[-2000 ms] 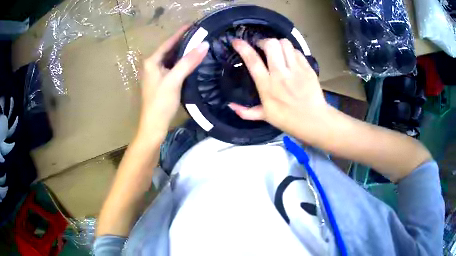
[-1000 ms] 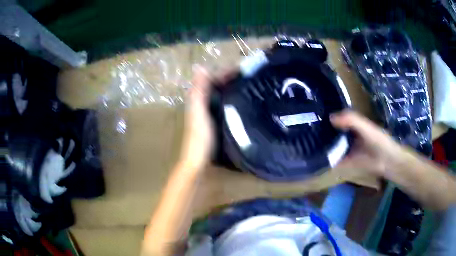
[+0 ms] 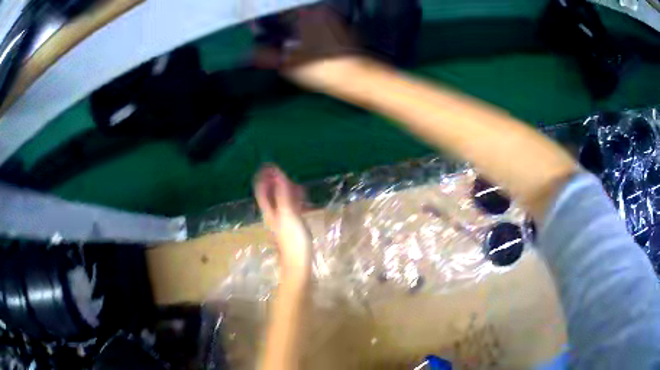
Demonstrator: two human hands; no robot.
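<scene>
My right hand [image 3: 315, 36] reaches far over the green conveyor belt [image 3: 311, 137] at the top. It is blurred and dark, among black fans; whether it grips one cannot be told. One black fan [image 3: 387, 32] is just right of the hand, cut off by the top edge. My left hand [image 3: 281, 196] is raised over the bench's far edge, holding nothing. Two glossy black centre caps [image 3: 504, 243] lie on the cardboard at the right, beside crinkled clear film [image 3: 391, 242].
More black fans [image 3: 155, 94] are on the belt at left, and another [image 3: 586, 43] at upper right. A pale metal rail [image 3: 94, 217] ends near the bench's left corner. White-bladed fans [image 3: 87, 293] are at left; bagged caps [image 3: 637, 173] are at right.
The fan that was between both hands above the bench is no longer there. My right hand has moved up over the belt. My left hand is apart from it. The view has shifted towards the belt.
</scene>
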